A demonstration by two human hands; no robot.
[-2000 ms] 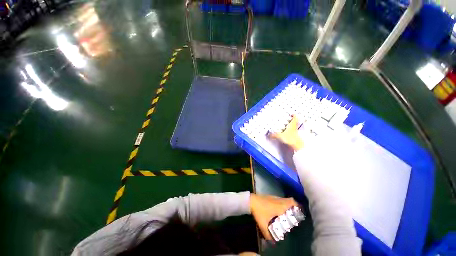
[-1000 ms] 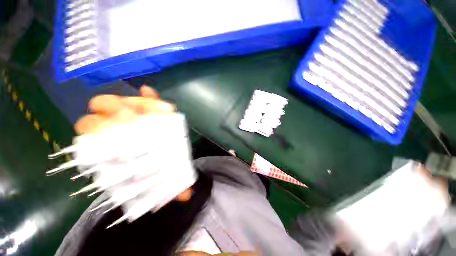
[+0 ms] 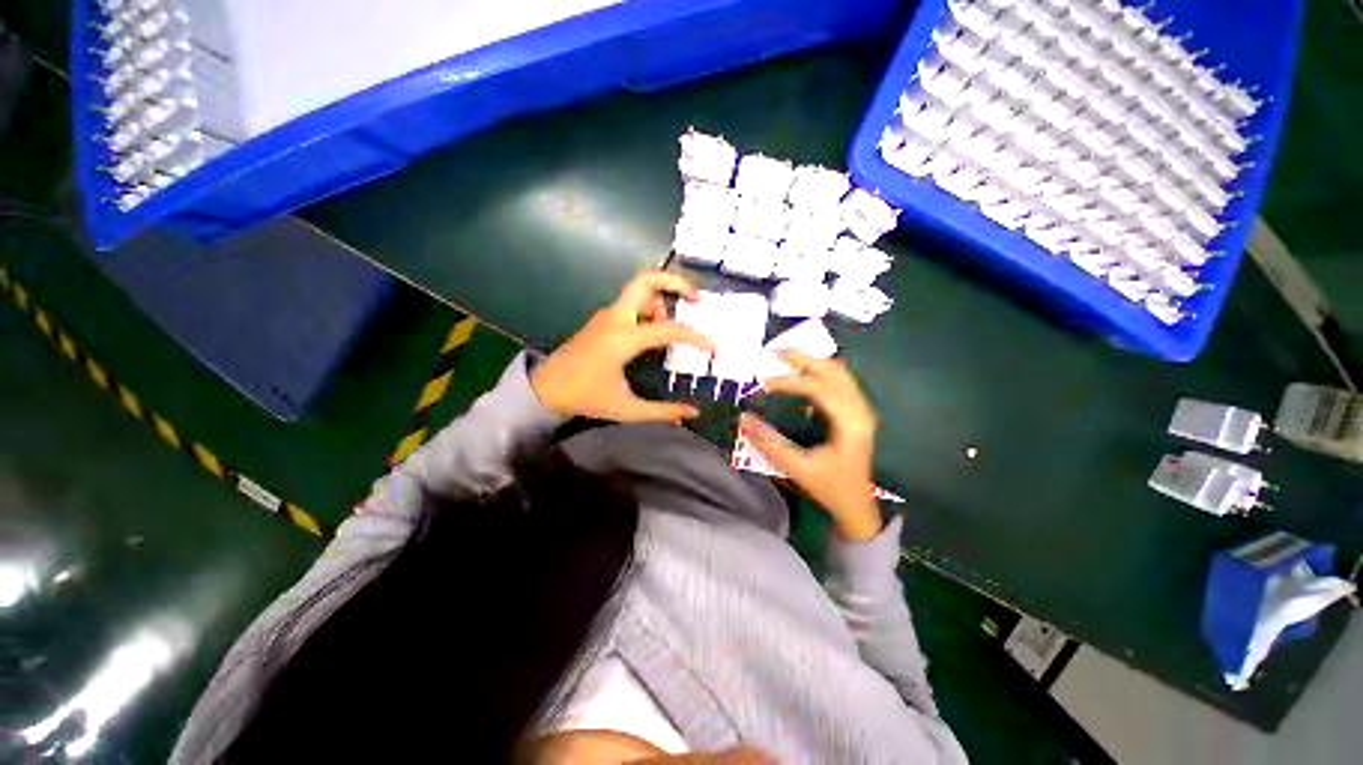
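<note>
Several white power adapters (image 3: 718, 336) lie side by side between my hands, pins toward my body. My left hand (image 3: 606, 363) is curled around their left end, fingertips against them. One adapter (image 3: 803, 344) sits tilted at the right end. My right hand (image 3: 822, 441) has its fingers at this adapter and its thumb apart, lower down; whether it grips is unclear. A larger group of white adapters (image 3: 759, 217) lies on the bench just beyond. A red-dotted label sheet (image 3: 758, 451) is partly hidden under my right hand.
The large blue tray (image 3: 404, 142) at upper left holds adapters at its left end and a white liner. A smaller blue tray (image 3: 1031, 277) at upper right holds adapter rows. Two set-aside adapters (image 3: 1214, 454), a pale bottle (image 3: 1321, 420) and a blue wipes box (image 3: 1263, 598) are at right.
The adapters carried in my left hand have come down to the bench. My right hand has moved left from the lower right. The group on the bench has grown.
</note>
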